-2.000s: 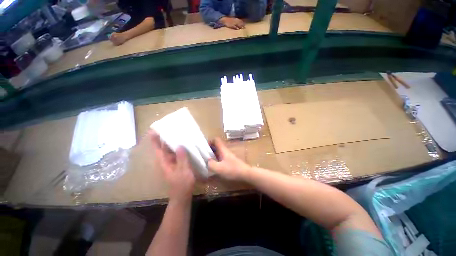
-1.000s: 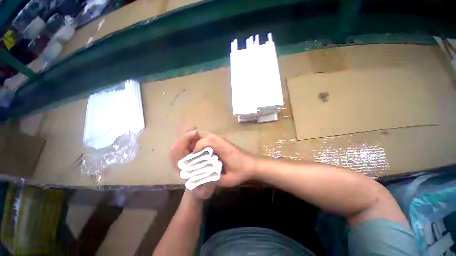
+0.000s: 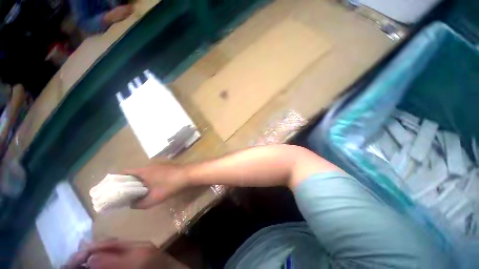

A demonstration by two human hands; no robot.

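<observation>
Several white plastic housings (image 3: 116,192) are held together in my right hand (image 3: 157,184), which is closed around them above the cardboard-covered bench. Their ends face left and look blurred. My left hand (image 3: 115,255) is low at the left, blurred and partly cut off by the bottom edge, beside the white strip bundle (image 3: 62,223); whether it holds anything cannot be told. A neat white finished stack (image 3: 156,115) lies on the bench beyond my right hand, with thin prongs sticking out at its far end.
The cardboard sheet (image 3: 262,79) lies right of the stack, with a tiny dark heap (image 3: 224,94) on it. The green crate with its bluish liner (image 3: 362,113) stands at the right, with loose white housings (image 3: 428,152) inside. Another person's hand (image 3: 116,14) shows at the upper left.
The view has swung right and tilted, bringing the crate into fuller view. My hands have separated; my right hand keeps the housings, and my left is now by the strip bundle.
</observation>
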